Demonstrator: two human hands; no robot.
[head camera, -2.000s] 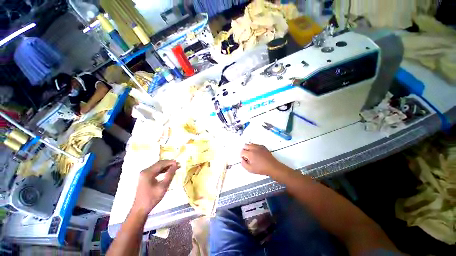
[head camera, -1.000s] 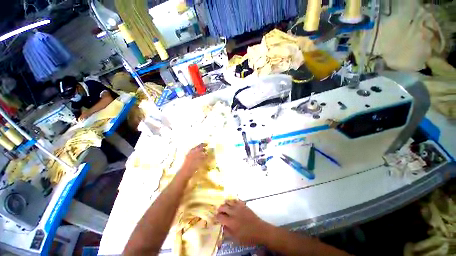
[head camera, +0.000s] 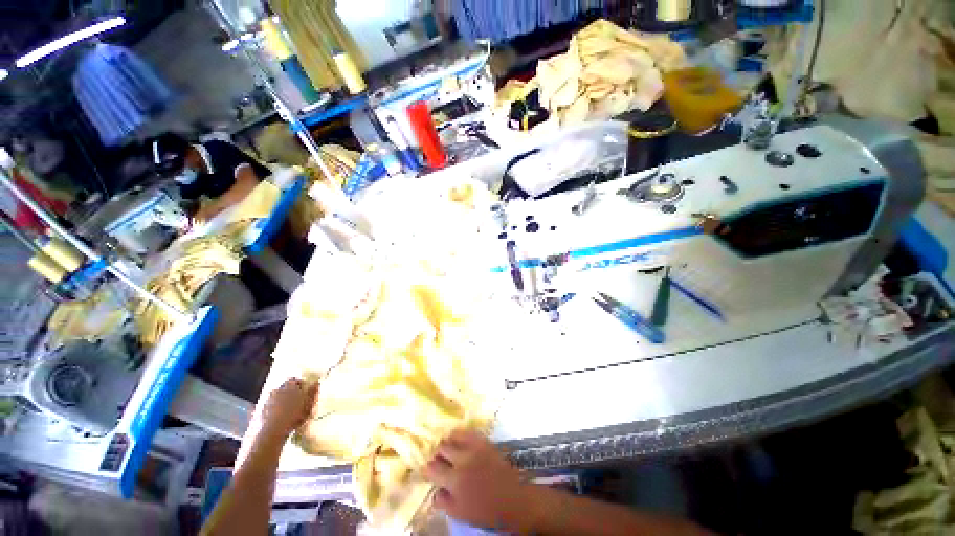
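Note:
A pale yellow garment piece (head camera: 403, 361) lies bunched on the left part of the sewing table and hangs over its front edge. My left hand (head camera: 288, 403) is at the cloth's left edge, fingers curled; the grip is blurred. My right hand (head camera: 471, 476) holds the cloth near the front edge, fingers bent over it. The white sewing machine (head camera: 670, 246) stands to the right of the cloth. Its needle area (head camera: 539, 298) is apart from both hands.
Blue snips (head camera: 630, 318), a green-handled tool (head camera: 661, 299) and a blue pen (head camera: 697, 297) lie on the machine bed. White scraps (head camera: 869, 314) are at the right. A black cone (head camera: 649, 141) and red cone (head camera: 426, 134) stand behind. A person (head camera: 215, 173) sits at another machine.
My left hand has moved from the middle of the cloth to its left edge, nearer me. The cloth is spread wider to the left. My right hand stays near the front edge.

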